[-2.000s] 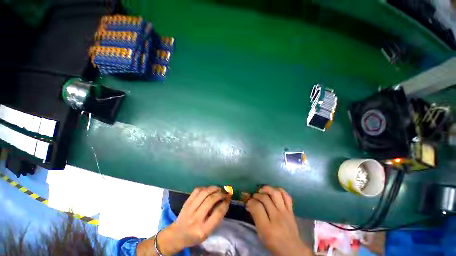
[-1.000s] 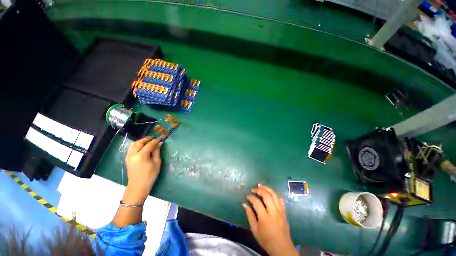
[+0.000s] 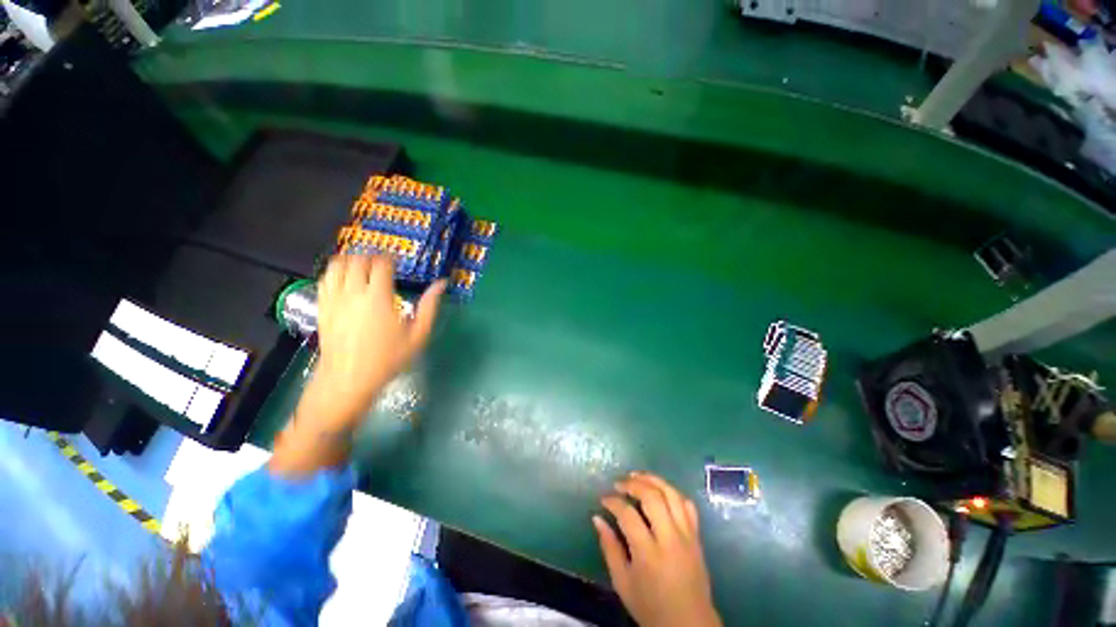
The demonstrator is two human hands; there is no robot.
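My left hand (image 3: pixel 361 325) lies over the near edge of the stack of blue PCB panels with orange tabs (image 3: pixel 410 221). Its thumb is spread from the fingers, and what lies under the palm is hidden. The solder spool (image 3: pixel 295 306) is partly covered beside it. My right hand (image 3: pixel 657 539) rests on the green mat with its fingers apart and holds nothing. One LCD module (image 3: pixel 732 484) lies flat to its right, amber tail to the right. A fanned stack of LCD modules (image 3: pixel 793 374) lies beyond it.
On the right stand a black fume extractor fan (image 3: pixel 912 408), a soldering station (image 3: pixel 1043 486) with a red light and a white cup (image 3: pixel 859 539) of pale bits, with black cords beside it. On the left is a black tray (image 3: pixel 208 288) with white paper labels (image 3: pixel 171 365).
My left hand has moved forward from beside the spool to the panel stack. The small strip with orange tabs it held is no longer clearly visible. My right hand has barely moved.
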